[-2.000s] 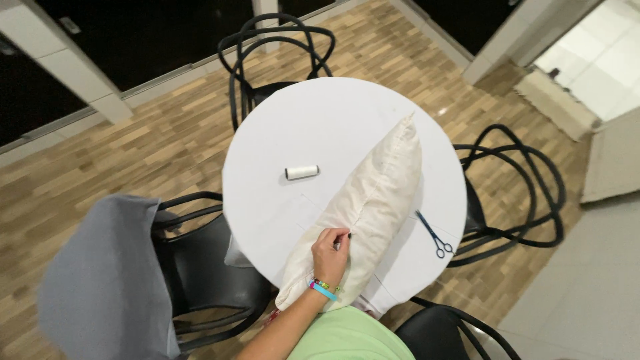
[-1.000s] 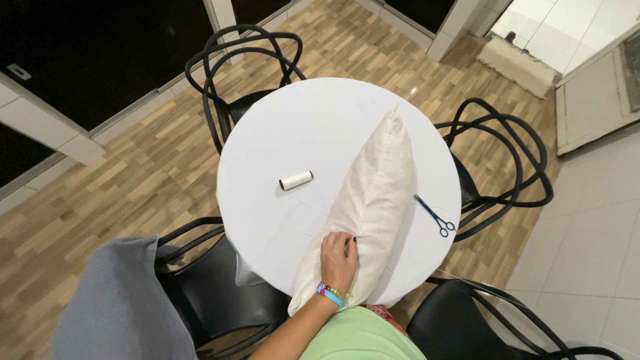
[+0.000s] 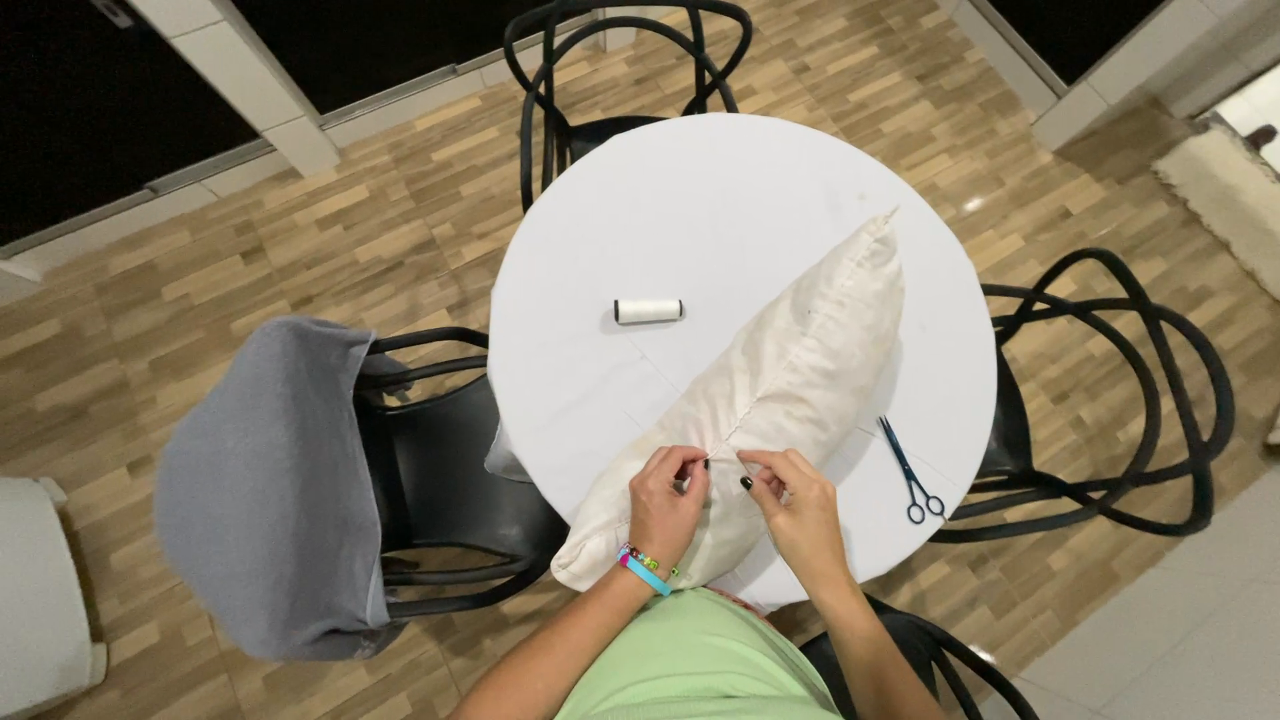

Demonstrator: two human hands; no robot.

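A cream fabric pillow [image 3: 800, 370] lies slantwise on the white round table, its seam facing up. My left hand [image 3: 670, 500], with a beaded bracelet and a blue band at the wrist, pinches the cloth at the seam. Just right of it, my right hand [image 3: 795, 505] has thumb and forefinger close together by the seam; whether a needle or thread is between them is too small to tell. A spool of white thread [image 3: 648, 311] lies on its side left of the pillow. Dark scissors [image 3: 908, 470] rest to the pillow's right.
The round table [image 3: 620, 210] has a white cover. Black chairs stand around it: one behind [image 3: 625, 125], one at the right [image 3: 1010, 430], one at the lower right [image 3: 890, 640], and one at the left [image 3: 440, 460] with a grey cloth [image 3: 270, 490] over its back.
My right hand, out of sight in both earlier frames, is now over the pillow beside my left hand. The spool and the scissors have stayed in place on the table.
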